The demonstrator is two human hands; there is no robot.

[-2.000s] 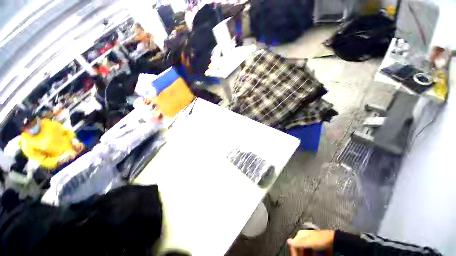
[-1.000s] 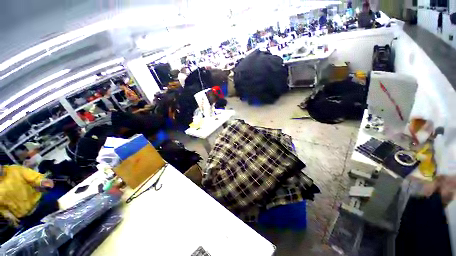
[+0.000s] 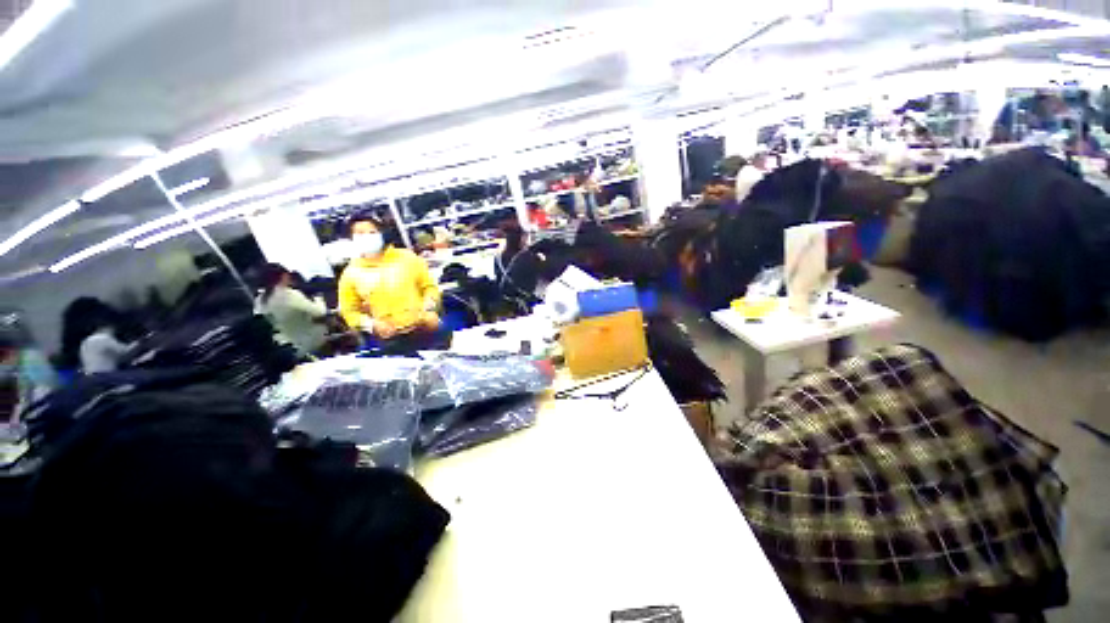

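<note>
Neither of my hands is in the picture. A large heap of black garments (image 3: 219, 511) fills the lower left, on the near end of the long white table (image 3: 584, 499). Polybagged garments (image 3: 365, 408) lie behind it on the table. A thin black hanger (image 3: 609, 389) lies in front of an orange carton (image 3: 605, 343) with a blue item (image 3: 606, 299) on top. A small dark and white bundle (image 3: 646, 615) is cut off by the bottom edge.
A cream-and-black check garment heap (image 3: 901, 487) stands right of the table. Behind it is a small white table (image 3: 809, 323) with a white machine (image 3: 813, 262). Black garment mounds (image 3: 1016, 243) stand at the right. A person in yellow (image 3: 387, 292) stands beyond the table.
The view has swung left and up. My hand and dark sleeve, seen at the lower right two seconds ago, are out of the picture. The black garment heap is back in view.
</note>
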